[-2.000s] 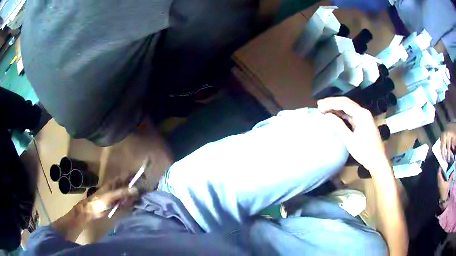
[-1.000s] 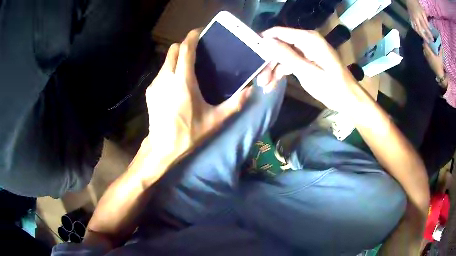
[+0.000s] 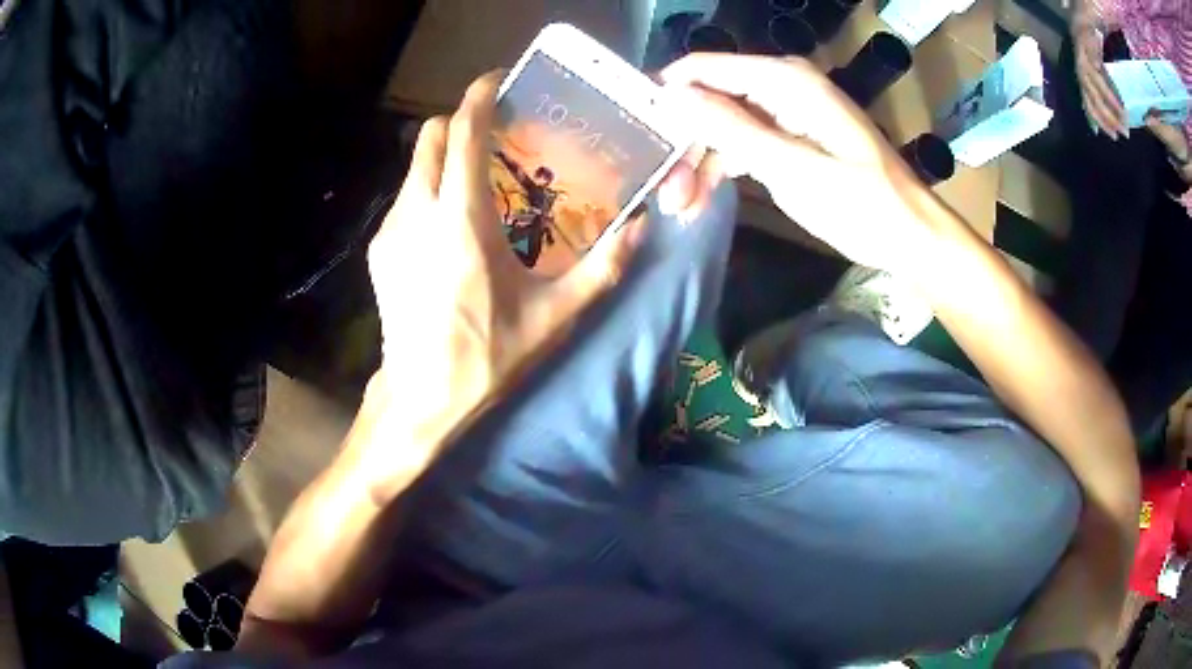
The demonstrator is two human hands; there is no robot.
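A white-edged smartphone (image 3: 575, 157) is held over my lap, its screen lit with a clock and an orange picture with a dark figure. My left hand (image 3: 451, 261) holds the phone along its left and lower edges. My right hand (image 3: 771, 144) is at the phone's right side, fingers on its upper right edge and corner. The phone's back and the fingers behind it are hidden.
Black cylinders (image 3: 873, 65) and white boxes (image 3: 1000, 105) stand on brown cardboard at the upper right. More black cylinders (image 3: 209, 612) are at the lower left. A person in dark clothes is close on the left. Another person's hands hold a pale box (image 3: 1148, 92) at the upper right.
The phone's screen has gone from dark to lit. Two seconds ago my right hand rested on my knee and my left was low at the left with a thin white-edged object; both are now at the phone.
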